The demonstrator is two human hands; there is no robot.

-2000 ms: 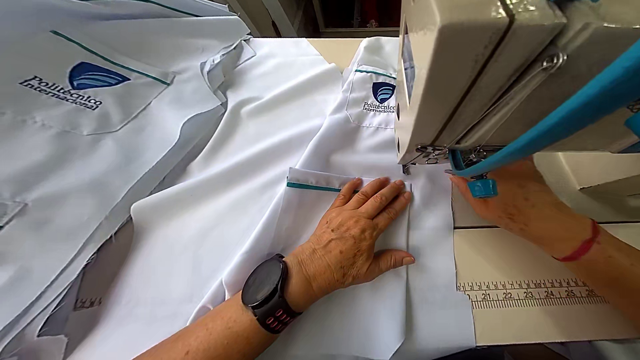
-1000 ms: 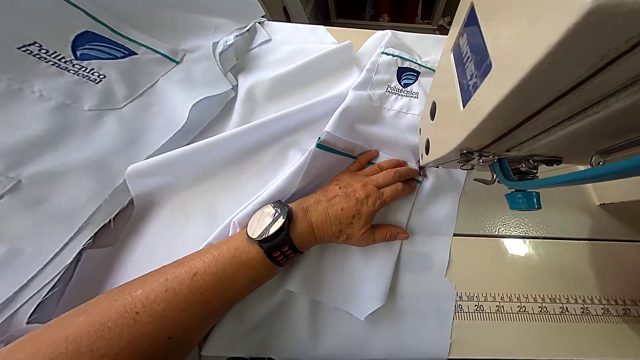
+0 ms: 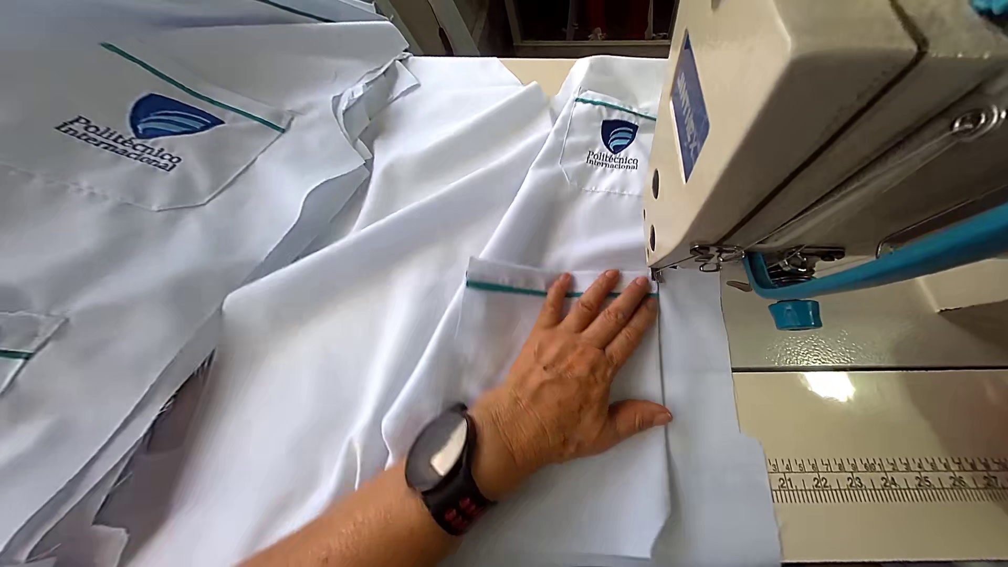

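My left hand [image 3: 579, 366], with a black watch at the wrist, lies flat on a white fabric pocket piece [image 3: 504, 346] with a teal trim line. Its fingertips rest by the trim, just left of the presser foot [image 3: 657, 274] of a sewing machine [image 3: 748, 118]. The pocket piece lies on a larger white garment panel [image 3: 441, 260], its right edge running straight down from the foot. Farther up that panel is a stitched pocket with an embroidered blue shield emblem [image 3: 619, 135]. My right hand is out of view.
At the left lies a stack of white garment panels [image 3: 260, 189], one with a similar embroidered pocket. A blue lever or guard [image 3: 882, 272] sticks out beside the machine head. A printed ruler scale [image 3: 882, 480] runs along the machine bed at the lower right.
My right hand, beside the presser foot two seconds ago, has left the view. My left hand still lies on the pocket piece, whose top edge now reaches the foot.
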